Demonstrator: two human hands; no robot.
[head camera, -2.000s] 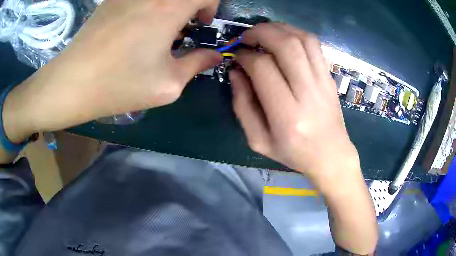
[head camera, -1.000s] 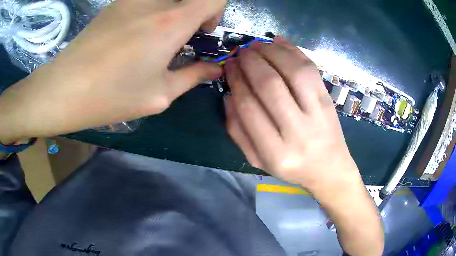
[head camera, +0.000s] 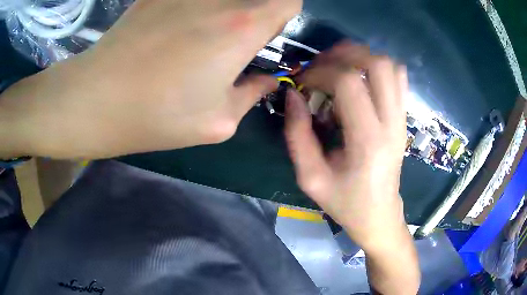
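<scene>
The power strip housing (head camera: 430, 141) lies on the dark green mat, with electronics and a yellow-topped part (head camera: 456, 146) at its right end. Both hands cover much of its left and middle. My left hand (head camera: 167, 80) lies over the left end, its thumb tip by the blue wire (head camera: 282, 74) and the yellow wire (head camera: 286, 81). My right hand (head camera: 352, 127) is blurred, over the middle of the strip, thumb and fingers apart near the wires. Whether its fingertips touch a wire is unclear. The left fingertips are partly hidden.
A coiled white cord (head camera: 63, 23) in clear plastic lies at the upper left. A whitish wrapped bar (head camera: 459, 187) crosses near the mat's right edge. A brown edge strip (head camera: 497, 164) and a blue part (head camera: 491, 227) are beyond it. The wearer's grey clothing is below.
My right hand has opened, its thumb parting from the fingers. More of the yellow wire shows. The strip's right end and the wrapped bar appear further left and lower; the view has shifted.
</scene>
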